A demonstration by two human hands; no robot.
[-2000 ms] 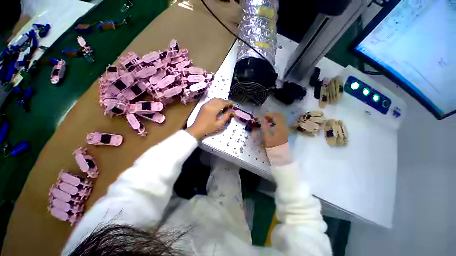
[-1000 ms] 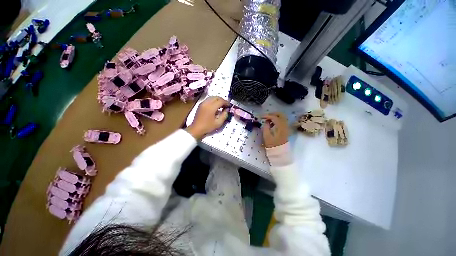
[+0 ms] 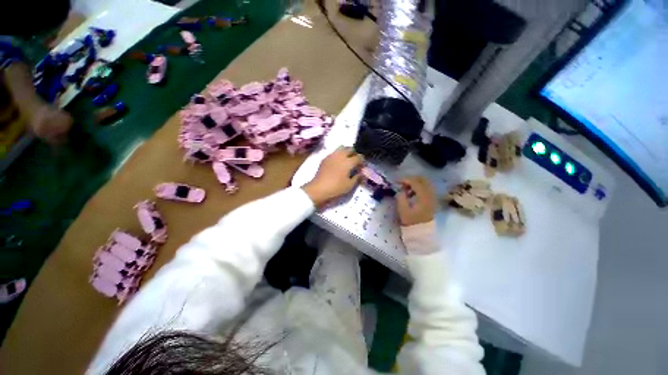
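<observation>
A pink housing (image 3: 372,176) lies on the perforated work plate (image 3: 359,220), just below the black extraction nozzle (image 3: 388,133). Small black locating blocks (image 3: 381,193) are beside it. My left hand (image 3: 335,176) is bare, with its fingertips on the left end of the housing. My right hand (image 3: 415,201) is bare, with bent fingers close to the right end. Blur hides whether these fingers touch the housing or a block.
A heap of pink housings (image 3: 253,117) and a neat row (image 3: 121,264) are on the brown bench at left. Tan housings (image 3: 471,196) are right of my right hand. The foil duct (image 3: 401,51) and grey column (image 3: 480,80) stand behind. Another person's hand (image 3: 51,123) is upper left.
The view has swung, so the scene sits further right and mostly lower. Another person's arm and hand have appeared at upper left. My hands remain at the housing's two ends.
</observation>
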